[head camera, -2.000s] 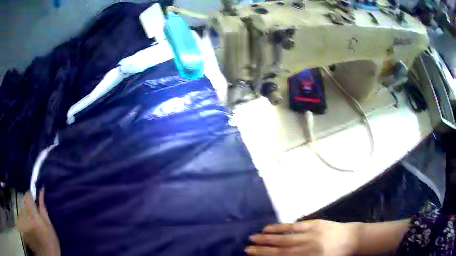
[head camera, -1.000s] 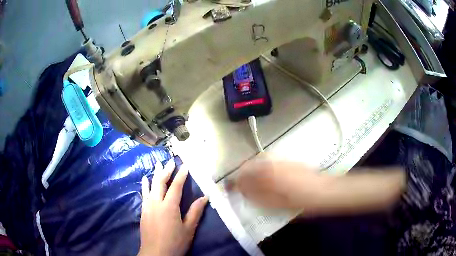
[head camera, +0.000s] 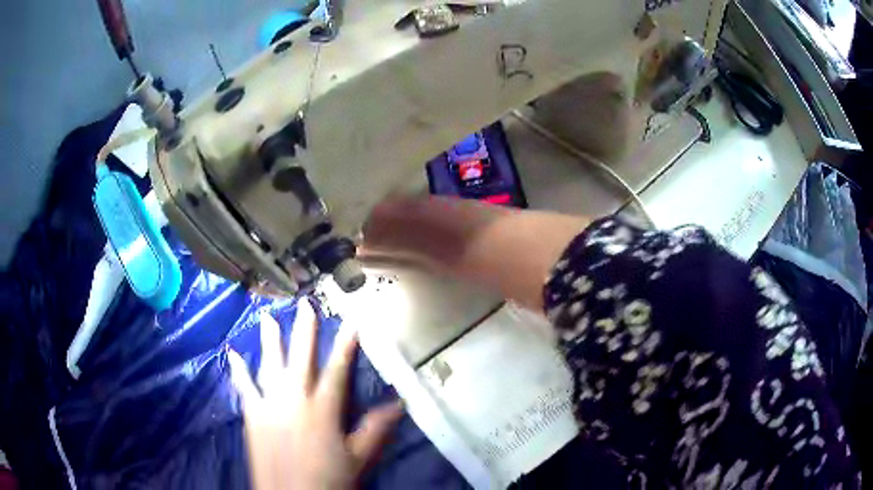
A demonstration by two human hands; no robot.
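The navy quilted panel (head camera: 191, 383) lies under the cream sewing machine head (head camera: 215, 220), lit bright blue near the needle area. Its white edge (head camera: 426, 407) runs down towards the bottom. My left hand (head camera: 306, 412) lies flat on the panel just in front of the head, fingers spread. My right hand (head camera: 412, 230) is blurred, under the machine arm just right of the tension knob (head camera: 346, 275); its fingers are unclear and I cannot tell whether it holds anything. The presser foot is mostly hidden behind the head and knob.
A smartphone (head camera: 476, 167) lies under the arm, partly behind my right wrist, with a white cable (head camera: 584, 158). Black scissors (head camera: 751, 103) and a pale tray (head camera: 804, 91) are at far right. The light-blue lamp (head camera: 139, 234) hangs left of the head. More navy panels (head camera: 809, 278) are at right.
The view has swung so the machine head sits further left. My left hand has come onto the panel near the needle. My right hand has moved from the panel's front edge to under the arm.
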